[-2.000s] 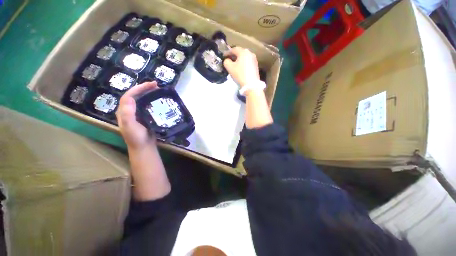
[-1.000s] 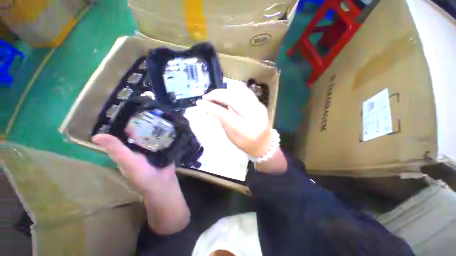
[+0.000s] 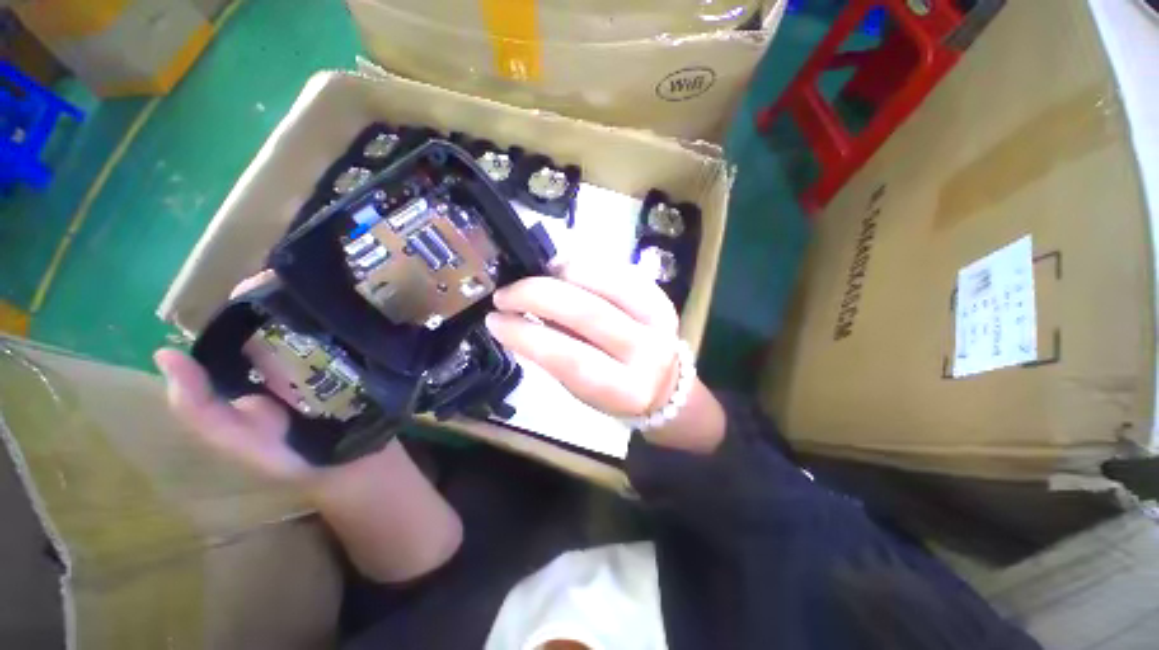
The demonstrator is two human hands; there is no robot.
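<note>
My right hand point(image 3: 597, 337) holds a black electronic unit point(image 3: 426, 260) by its right edge, raised and tilted, with its coppery inside and small connectors facing me. My left hand point(image 3: 242, 425) holds a second black unit point(image 3: 305, 375), lower and to the left, partly behind the first. The two units overlap closely; I cannot tell if they touch. Below them is an open packing carton point(image 3: 636, 142) with black units along its back, left and right sides. A white layer sheet point(image 3: 572, 400) shows at its right half. Another unit shows partly beneath the held ones.
A carton marked "Wifi" point(image 3: 597, 70) stands behind. A large carton with a white label point(image 3: 864, 394) is on the right, near a red stool point(image 3: 845, 114). Another carton point(image 3: 242, 571) is at the lower left. A blue stool point(image 3: 32, 121) stands on the green floor point(image 3: 140, 178).
My right hand has taken a unit from the carton's upper right and brought it beside the left-hand unit. Both units are now closer together, lower left and larger in view.
</note>
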